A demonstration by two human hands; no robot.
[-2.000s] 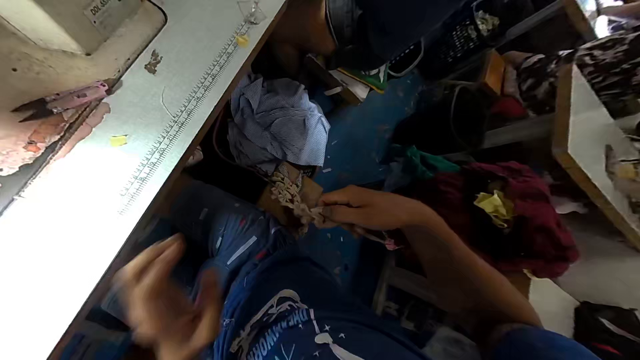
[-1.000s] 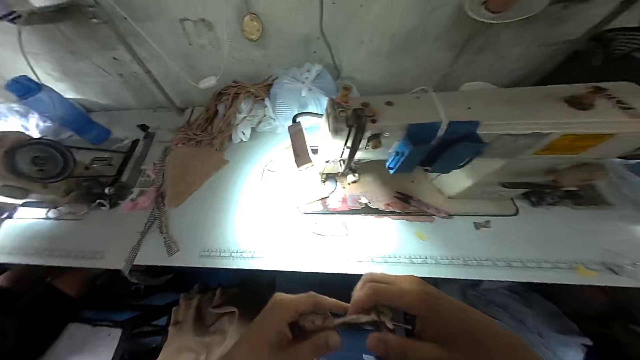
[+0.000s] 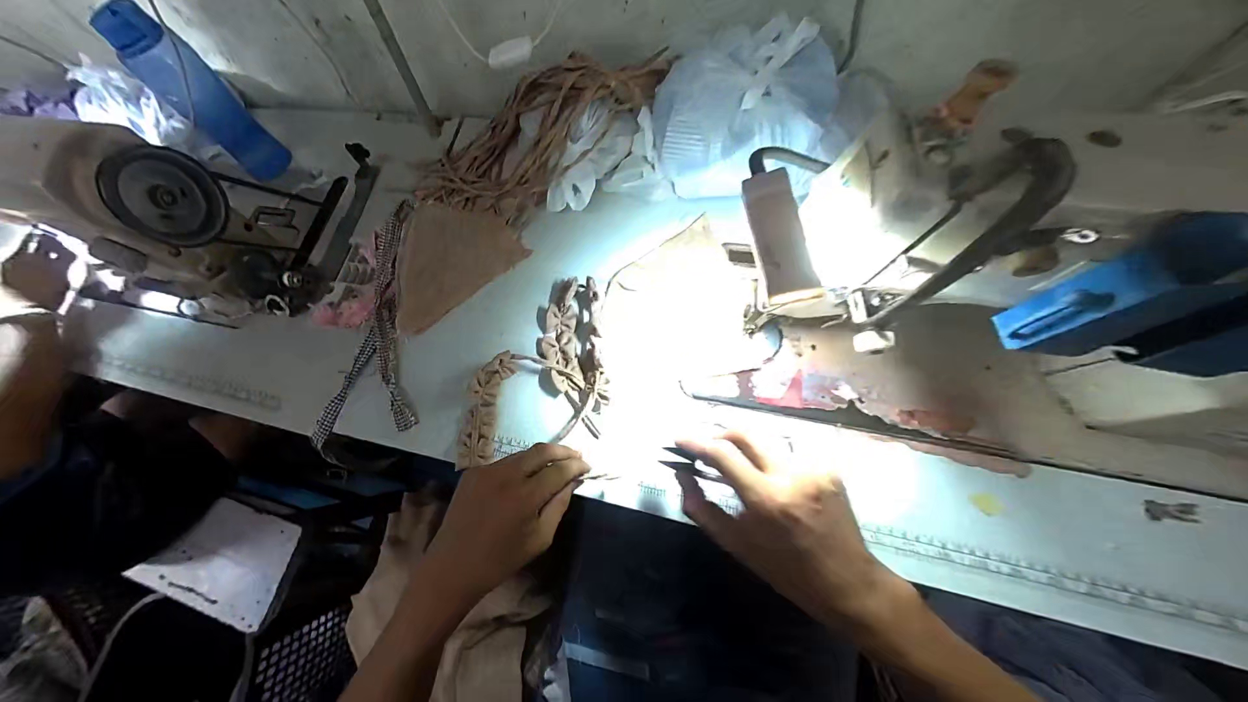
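Note:
At the table's front edge my left hand point(image 3: 517, 507) pinches a thin tan fabric strip, its fingertips near the glare. My right hand point(image 3: 770, 517), a little to the right, holds small dark-bladed thread snips point(image 3: 687, 460) pointing left. Ruffled tan fabric trim point(image 3: 481, 409) lies beside the left hand, and more gathered trim point(image 3: 563, 336) is just beyond it. A pale cloth piece point(image 3: 673, 292) lies under the bright lamp by the sewing machine's needle area point(image 3: 863, 322). Glare hides part of the cloth and the tabletop.
At left a second sewing machine point(image 3: 166, 195) stands near a co-worker's hand point(image 3: 39, 273). A blue bottle point(image 3: 195, 88), tan fabric strips point(image 3: 546, 127) and a tied plastic bag point(image 3: 746, 107) lie along the wall. Checkered strips point(image 3: 375, 351) hang over the front edge beside a tan fabric piece point(image 3: 453, 258).
The view has swung from below the table to the tabletop. One second ago both hands held bunched trim together at the edge; now they are apart and the right holds snips.

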